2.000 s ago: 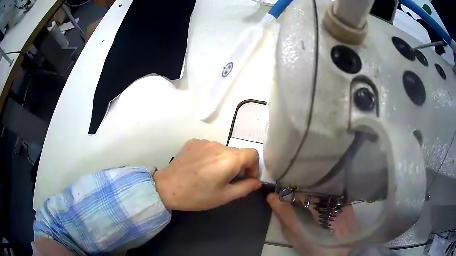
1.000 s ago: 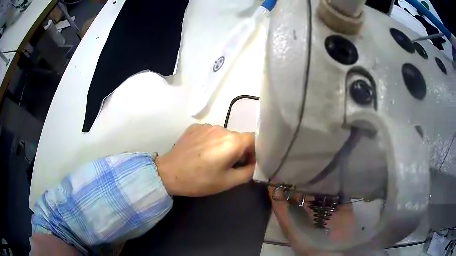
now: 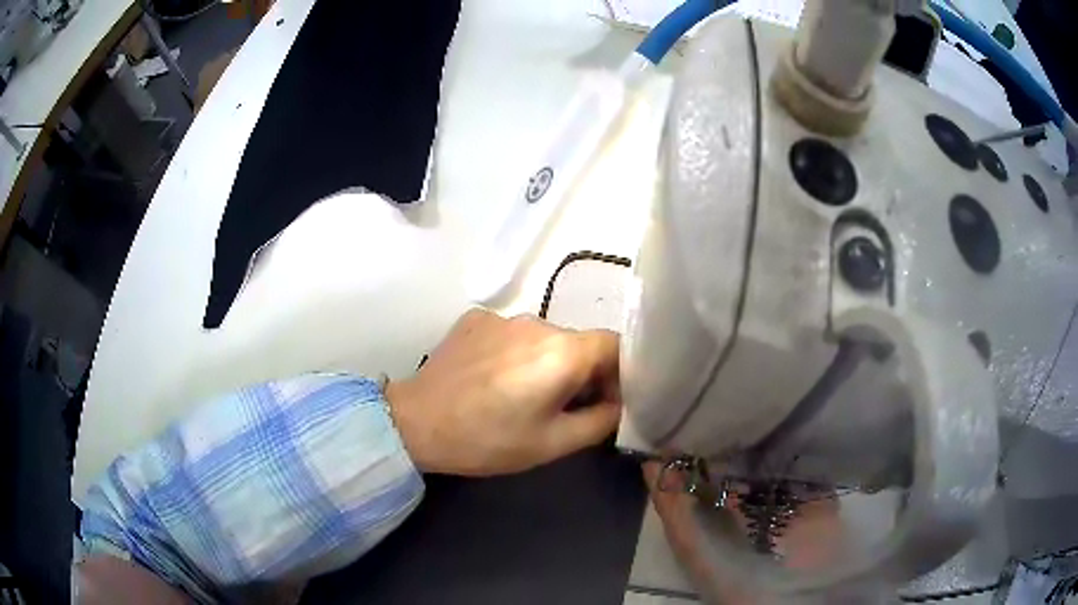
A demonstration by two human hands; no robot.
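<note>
A black cut panel [image 3: 508, 538] lies flat in front of the off-white sewing machine head [image 3: 709, 236]. My left hand [image 3: 508, 390] is at the panel's far edge, just left of the machine head, with thumb and fingers pinched together on the cloth; the fingertips are partly hidden by the head. My right hand [image 3: 686, 532] is behind the lever guard [image 3: 958, 461] and the coil spring [image 3: 766, 514], at the panel's right edge. It is mostly covered and blurred, so its grip is unclear. The needle and presser foot are hidden.
Another black cut piece [image 3: 343, 106] lies on the white table [image 3: 343, 284] at the far left. A white paddle [image 3: 556, 177] with a blue hose [image 3: 686, 24] lies beside the head. The throat plate [image 3: 591, 293] shows beyond my left hand. Metal snips lie at the lower right edge.
My left hand stays pinched beside the machine head, with its knuckles slightly shifted. The whole view has moved a little. My right hand remains behind the guard.
</note>
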